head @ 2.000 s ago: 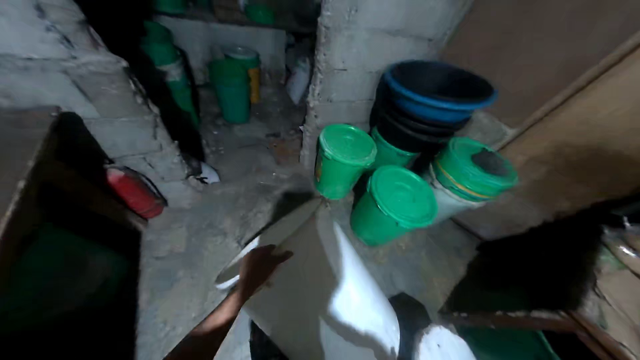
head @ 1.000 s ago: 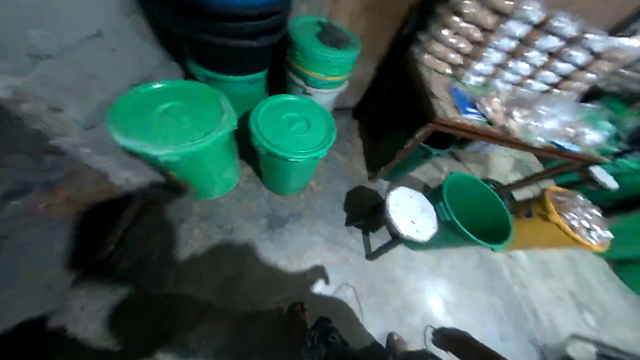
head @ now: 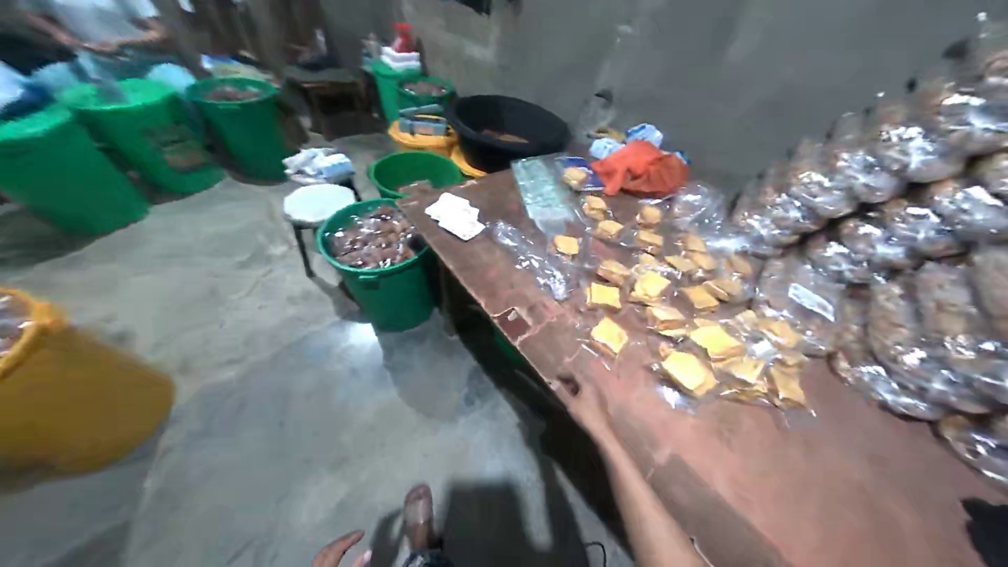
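My right hand (head: 581,400) touches the near edge of the brown table (head: 787,472), its fingers blurred against the board. Only a few fingers of my left hand (head: 340,550) show at the bottom, apart, with nothing seen between them. Beyond my right hand lie many small clear packets with yellow square pieces (head: 689,372). A clear plastic bag (head: 535,260), a stack of white papers (head: 455,216) and a red-orange cloth (head: 642,168) lie farther up the table.
Filled clear bags (head: 929,315) are piled at the right. Beside the table stand a green bucket of packets (head: 394,295) and a white-topped stool (head: 318,203). A yellow tub (head: 79,394) is at left; green bins (head: 150,142) and a black basin (head: 508,130) stand behind. A person (head: 102,24) is at the upper left.
The view has swung to the table. The large white object under my hand two seconds ago is out of view. My right arm now reaches to the table's edge.
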